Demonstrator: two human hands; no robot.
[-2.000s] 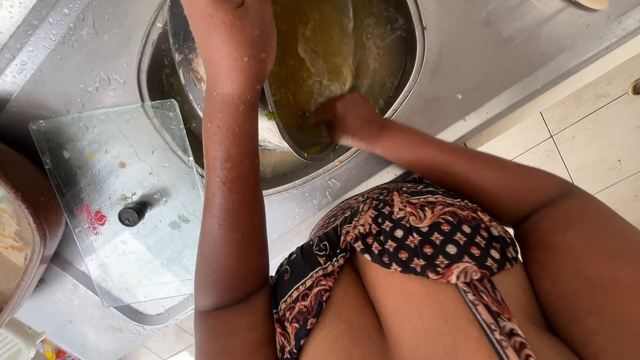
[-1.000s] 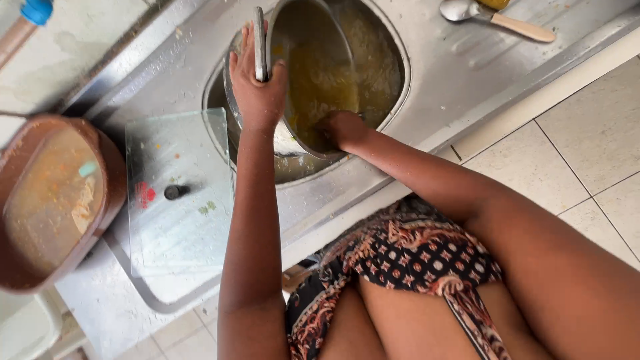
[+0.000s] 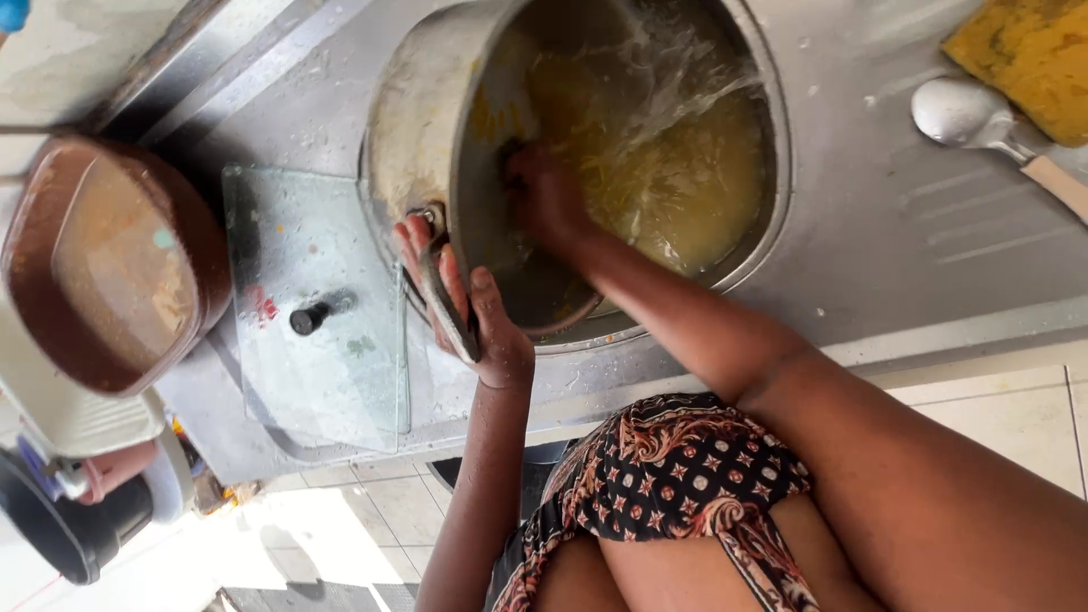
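A large metal pot (image 3: 416,127) is tilted over the sink basin (image 3: 778,170), its mouth facing right. My left hand (image 3: 476,306) grips the pot's side handle (image 3: 444,302), fingers passed through it. Inside the pot, my right hand (image 3: 544,191) is at the inner wall; its fingertips are dark and blurred, so whether they hold something cannot be told. Yellowish, cloudy water (image 3: 697,178) swirls to the right of that hand. Left of the pot lies a glass lid (image 3: 340,382) with a black knob (image 3: 308,319).
On the left stands a brown plastic basin (image 3: 204,255) of murky water, above a white dish rack (image 3: 93,416). At the right, a metal spoon (image 3: 952,110) with a light handle lies on the drainboard (image 3: 875,255) beside a yellow sponge or cloth (image 3: 1033,64).
The pot has tipped further onto its side, showing more of its outer wall. My left hand is now around the handle, lower than before. My right hand has moved deeper into the pot.
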